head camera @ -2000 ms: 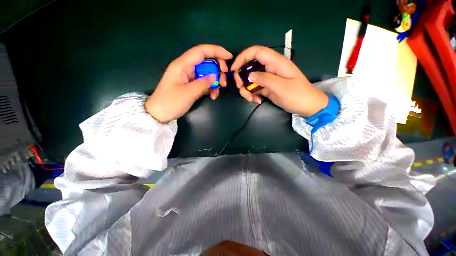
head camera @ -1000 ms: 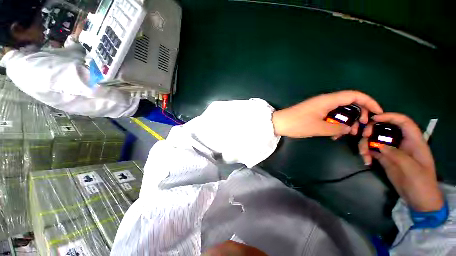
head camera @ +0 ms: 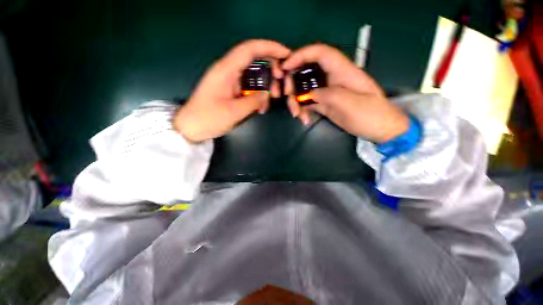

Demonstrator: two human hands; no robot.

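Observation:
My left hand (head camera: 223,92) holds a smartwatch unit (head camera: 257,77) by its edges, thumb at its lower side. My right hand (head camera: 351,95) holds a second smartwatch unit (head camera: 308,82) the same way. Both screens face up, dark with small white marks and an orange bar at the bottom; the text is too blurred to read. The hands are side by side over the bench mat, fingertips almost touching. A blue wrist strap (head camera: 402,140) is around my right wrist. A thin black cable (head camera: 302,132) runs below the right hand towards the near bench edge.
A whitish strip (head camera: 362,46) stands behind my right hand. At the right are paper sheets (head camera: 476,80) with a red and black marker (head camera: 449,56), a small figurine (head camera: 509,31) and a red tray (head camera: 530,65). A grey box (head camera: 13,107) is cut off at the left edge.
The view has swung back from the left side to the bench. The left unit's screen was blue two seconds ago and is now dark with an orange bar. Both hands still hold their units.

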